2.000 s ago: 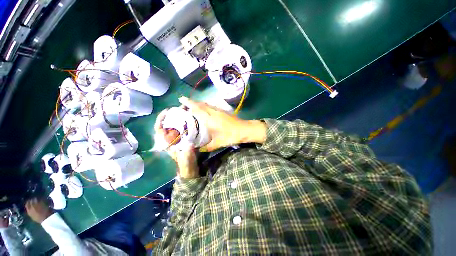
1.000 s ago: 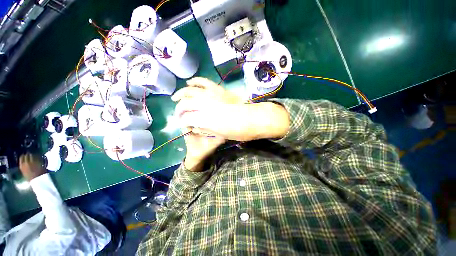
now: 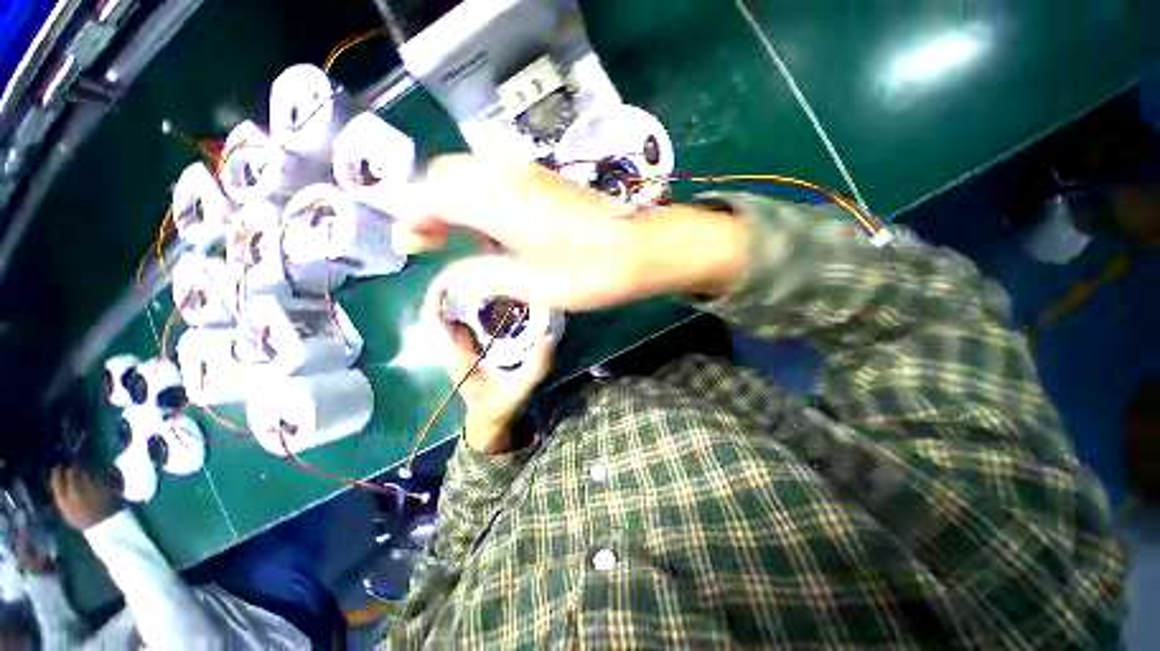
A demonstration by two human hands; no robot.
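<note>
My left hand [image 3: 506, 397] holds a white round camera part [image 3: 477, 282] with a dark centre facing up. A thin yellow-and-dark lead runs from it down to a small plug over the bench edge. My right hand [image 3: 528, 223] is blurred and overexposed above this part, with its fingers towards the grouped housings. Whether it holds anything cannot be made out. Several white cylindrical camera housings [image 3: 321, 413] lie grouped on the left with thin wires across them. Another white housing [image 3: 642, 143] sits at the screw feeder, partly hidden by my right forearm.
The pale screw feeder [image 3: 477, 57] stands at the back of the green bench [image 3: 712, 102]. White ball camera heads [image 3: 181, 445] lie at the far left. Another person's hand [image 3: 79, 496] and pale sleeve are at lower left. A metal rail runs along the upper left.
My hands were together around the part; my right hand has now moved up and left off it. The part's dark centre now shows in my left hand. The view has also shifted.
</note>
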